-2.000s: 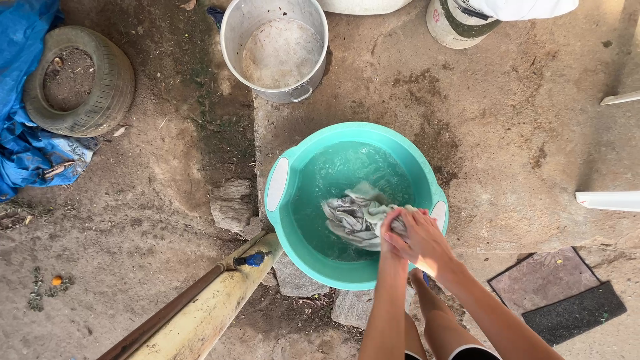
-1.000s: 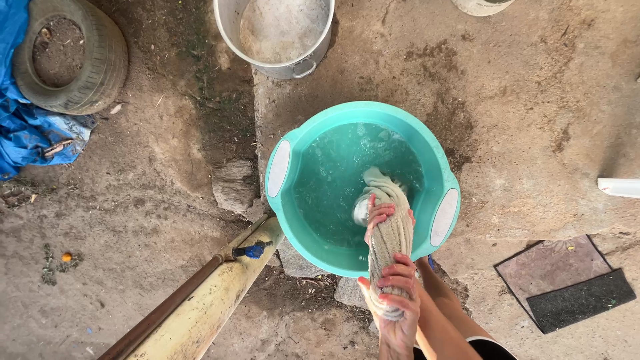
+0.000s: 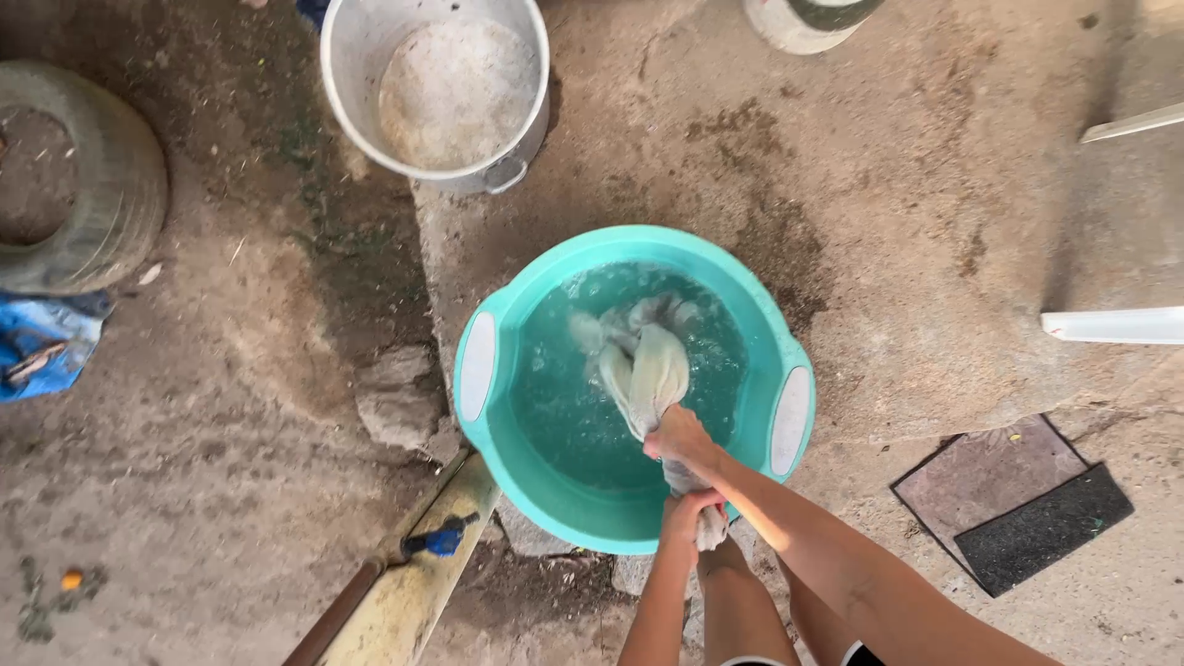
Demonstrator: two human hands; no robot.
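A wet, pale cloth (image 3: 659, 370) hangs from my hands into the cloudy water of a round turquoise plastic tub (image 3: 638, 242); its far end spreads in the water. My right hand (image 3: 683, 437) grips the cloth around its middle, above the water. Closer to my body, my left hand (image 3: 692, 518) is closed on the bunched near end, by the tub's near rim. Some of the fingers are hidden by the cloth and the hands themselves.
A large metal pot (image 3: 527, 153) stands beyond the tub. An old tyre (image 3: 129, 194) and blue tarp (image 3: 42, 347) lie left. Near the tub are a stone (image 3: 400, 398) and a yellowish post (image 3: 435, 573) with a blue valve (image 3: 444, 539). Right are white legs (image 3: 1115, 326) and a folded mat (image 3: 1045, 527).
A second ago the cloth was held in a long twisted bundle over the near rim; now its far part is looser and reaches into the water, and my right hand is farther over the tub.
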